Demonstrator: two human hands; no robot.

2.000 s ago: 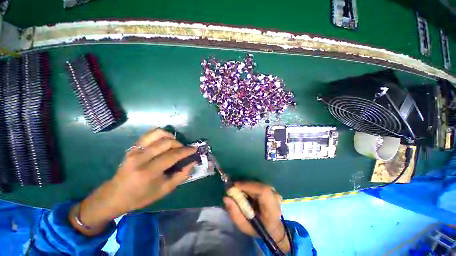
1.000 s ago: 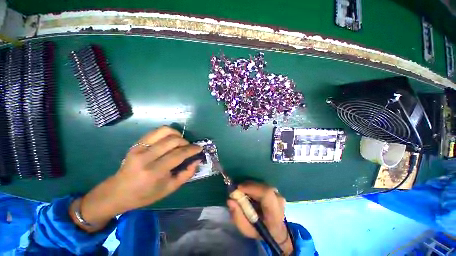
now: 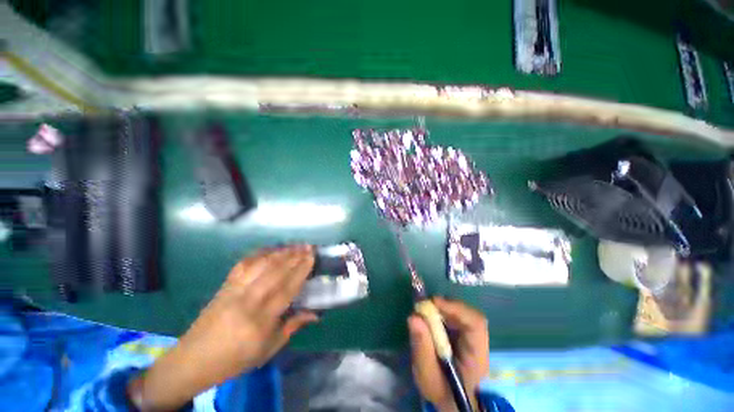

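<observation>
My left hand (image 3: pixel 253 310) rests over the left end of a silvery phone frame assembly (image 3: pixel 342 278) on the green mat, with fingers and thumb at its edges. My right hand (image 3: pixel 451 346) holds a soldering iron (image 3: pixel 435 326) by its pale tan grip. Its thin metal tip points up and away, right of the worked frame and apart from it, just below the heap of tiny purple-pink and silver parts (image 3: pixel 422 177). A second phone frame (image 3: pixel 511 256) lies to the right. The picture is motion-blurred, and what is under my left fingers is hidden.
Black part rows (image 3: pixel 105 209) stand at left, with a shorter row (image 3: pixel 221 181) beside them. At right are the black fan (image 3: pixel 620 193), a whitish cup (image 3: pixel 636 261) and a tan pad (image 3: pixel 684 302). A whitish rail (image 3: pixel 322 92) separates the conveyor, which carries phone frames (image 3: pixel 537 36).
The view has shifted and blurred. The iron's tip has moved right, off the worked frame. My left hand has flattened onto the frame, and the black piece at its fingers no longer shows clearly.
</observation>
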